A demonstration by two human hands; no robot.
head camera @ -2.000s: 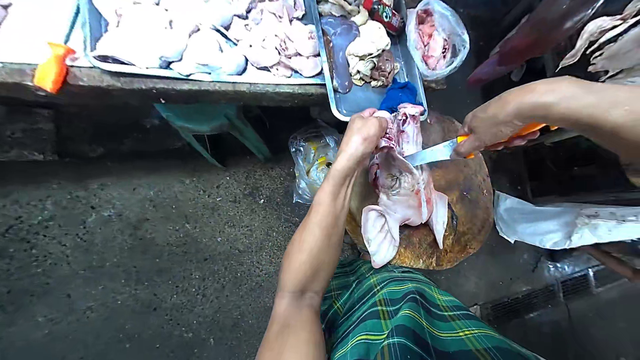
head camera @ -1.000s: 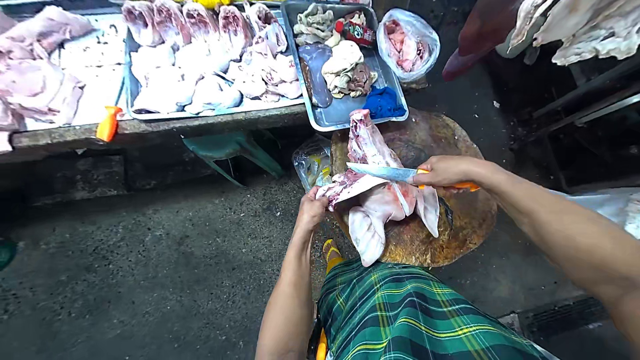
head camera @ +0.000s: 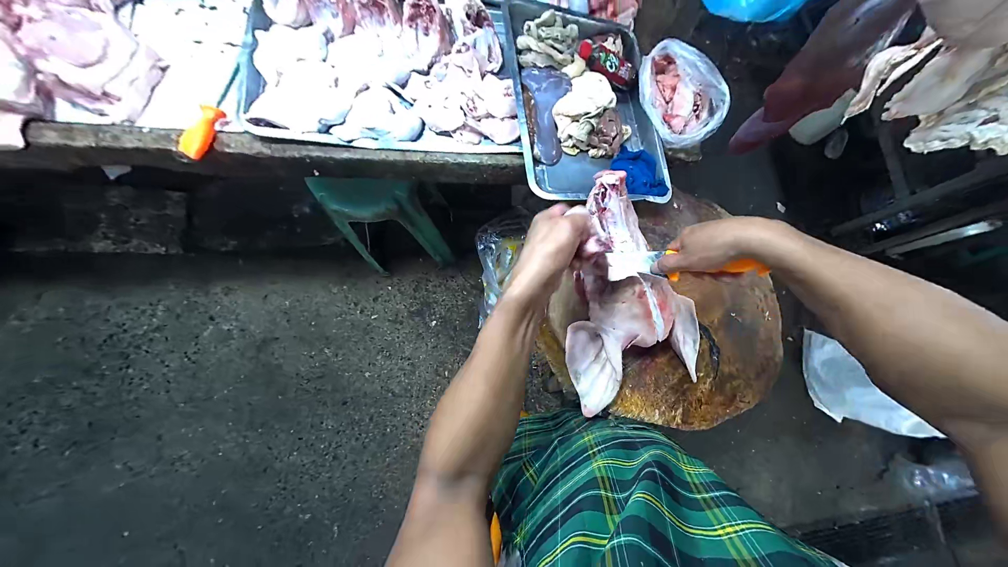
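A pig's head (head camera: 630,311) lies on a round wooden chopping block (head camera: 736,354), its ears toward me and its cut, reddish snout part pointing away. My left hand (head camera: 555,240) grips flesh at the left side of the head. In my right hand (head camera: 713,246) is an orange-handled knife (head camera: 630,264), its blade pointing left and lying against the head close to my left fingers. The blade's tip is partly hidden by the flesh. Behind the block, a metal tray (head camera: 579,183) holds offal (head camera: 587,106), a red packet (head camera: 608,64) and a blue cloth (head camera: 639,172).
A stone-like counter (head camera: 354,164) bears a tray of pale meat pieces (head camera: 378,87) and another orange handle (head camera: 201,132). A plastic bag of meat (head camera: 683,94) sits right of the metal tray. A green plastic stool (head camera: 378,201) stands below the counter. Meat (head camera: 835,63) hangs at upper right.
My left hand has moved from the near left of the head up toward the snout part. The knife blade, angled across the head before, now lies nearly level beside that hand.
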